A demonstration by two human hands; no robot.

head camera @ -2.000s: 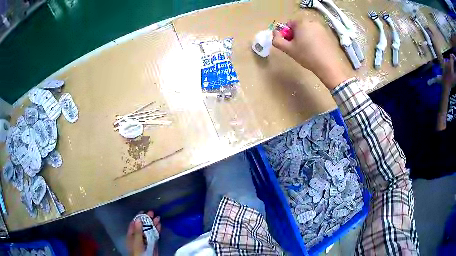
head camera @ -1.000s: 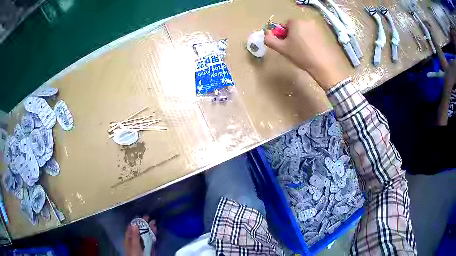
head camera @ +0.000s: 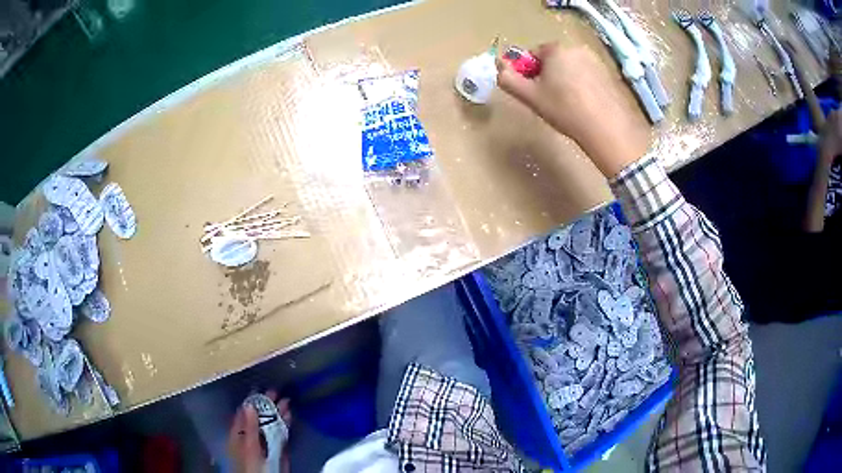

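My right hand (head camera: 572,88) is over the far part of the table, its fingers pinching a small bright red cap (head camera: 523,62). The white glue bottle (head camera: 477,78) stands upright just left of the fingertips, its thin greenish tip pointing up beside the red cap. My left hand (head camera: 246,437) is low at the bottom edge, below the table, partly cut off. It holds a grey-white foot on a leg piece (head camera: 269,423), foot end up, with dark lines on it. The lower end of the piece is out of the picture.
Sole pieces (head camera: 55,263) lie piled at the table's left. Sticks and a white dish (head camera: 233,249) lie centre-left, a blue-printed bag (head camera: 395,129) mid-table. Legs (head camera: 637,69) lie far right. A blue crate (head camera: 517,388) of grey pieces is below the table edge. Another person's arm (head camera: 820,175) shows at right.
The view has shifted slightly. My right hand has stayed beside the bottle with the red cap, moving only a little. My left hand still holds the foot piece low down.
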